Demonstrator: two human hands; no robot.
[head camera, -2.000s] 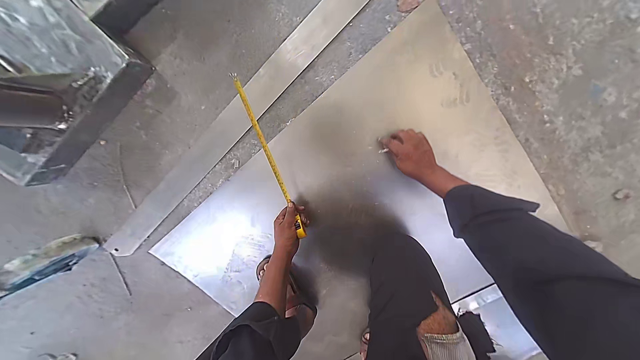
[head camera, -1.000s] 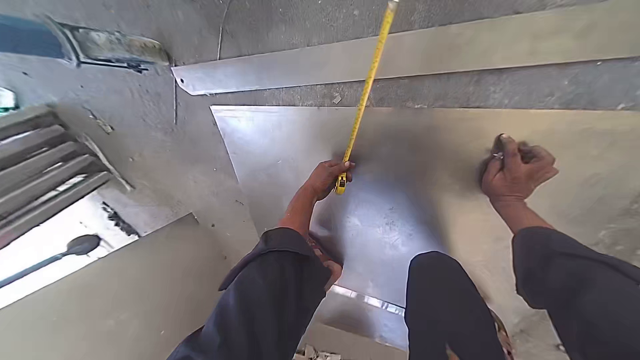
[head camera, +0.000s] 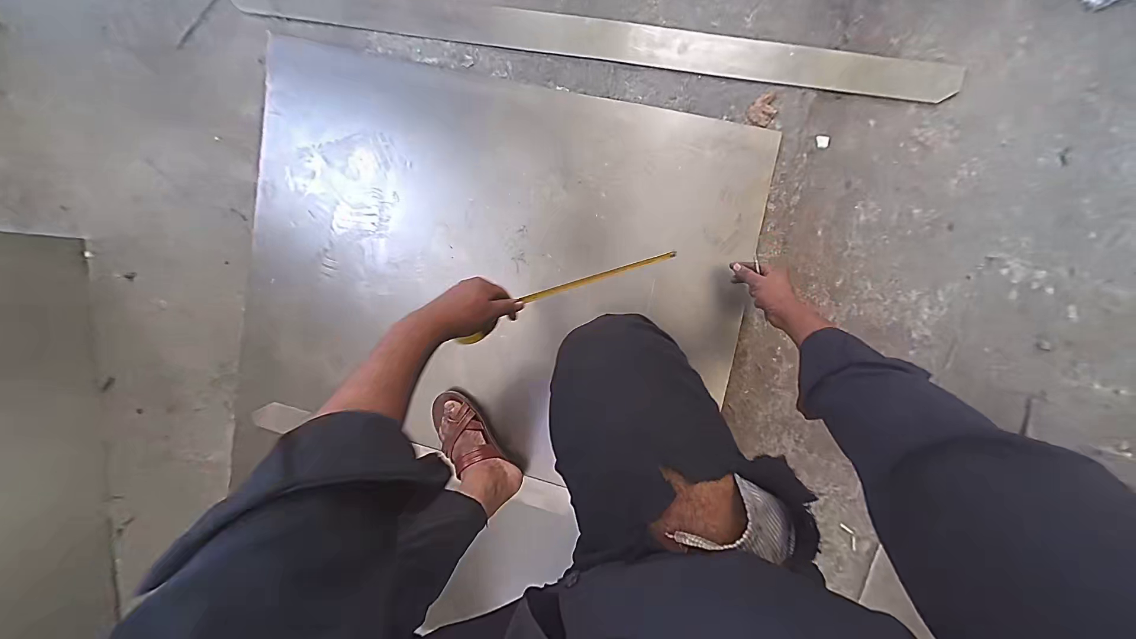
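My left hand (head camera: 477, 308) is closed around the yellow case of a tape measure, its blade (head camera: 599, 278) drawn out to the right over a shiny sheet of metal (head camera: 532, 195). The blade's free end lies short of the sheet's right edge. At that edge my right hand (head camera: 765, 286) holds a small, thin, pale stick-like object (head camera: 757, 264) between its fingers; its exact kind is too small to tell. My left foot in a brown sandal (head camera: 470, 435) rests near the sheet's lower part, and my dark-trousered knee covers some of the sheet.
A long flat metal strip (head camera: 710, 49) lies on the concrete floor beyond the sheet. Another metal sheet (head camera: 44, 399) is at the far left. A brown scrap (head camera: 761, 109) and a small white piece (head camera: 823, 141) lie by the sheet's upper right corner. More sheet metal (head camera: 515, 555) shows beneath me.
The view has swung round strongly. My right hand has gone from over the sheet to its right edge. The tape, which reached beyond the sheet across the strip, now lies within the sheet's outline.
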